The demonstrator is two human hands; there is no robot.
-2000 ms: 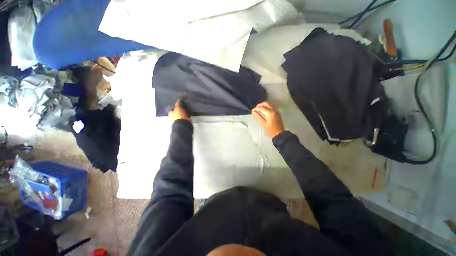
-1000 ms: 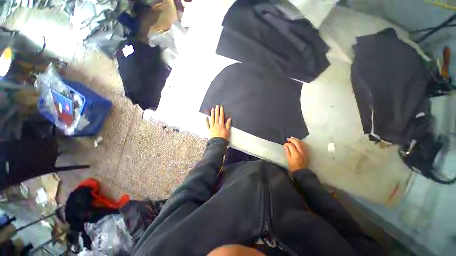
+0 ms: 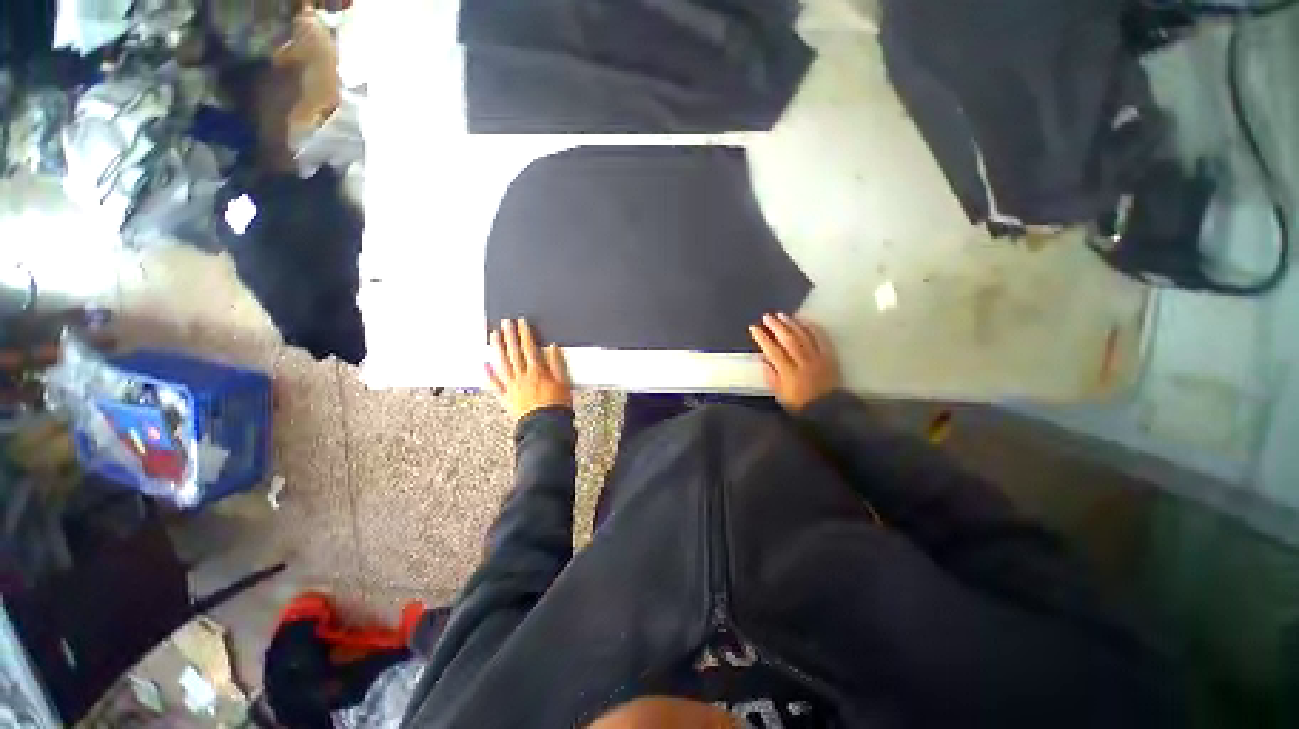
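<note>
A dark cut panel [image 3: 634, 249] lies flat near the front edge of the pale table [image 3: 969, 335], its curved end to the left and its straight edge toward me. My left hand [image 3: 529, 373] rests with fingers spread on the panel's near left corner. My right hand [image 3: 795, 359] rests with its fingertips at the near right corner, fingers slightly bent. Neither hand grips anything that I can see. A wrinkled dark panel pile [image 3: 627, 64] lies just beyond, cut off by the top edge. A small white chip [image 3: 885, 296] lies right of the panel.
A thicker dark bundle [image 3: 1019, 107] lies at the right, beside a black device [image 3: 1161, 228] with a looping cable. A blue basket [image 3: 228, 427] holding clear bags stands on the floor at the left. Black and red cloth [image 3: 321, 662] lies on the floor below.
Since two seconds ago, a single panel has come to lie flat at the table's near edge, separate from the pile. Both hands have come nearer the edge. Since one second ago, mainly the view has turned.
</note>
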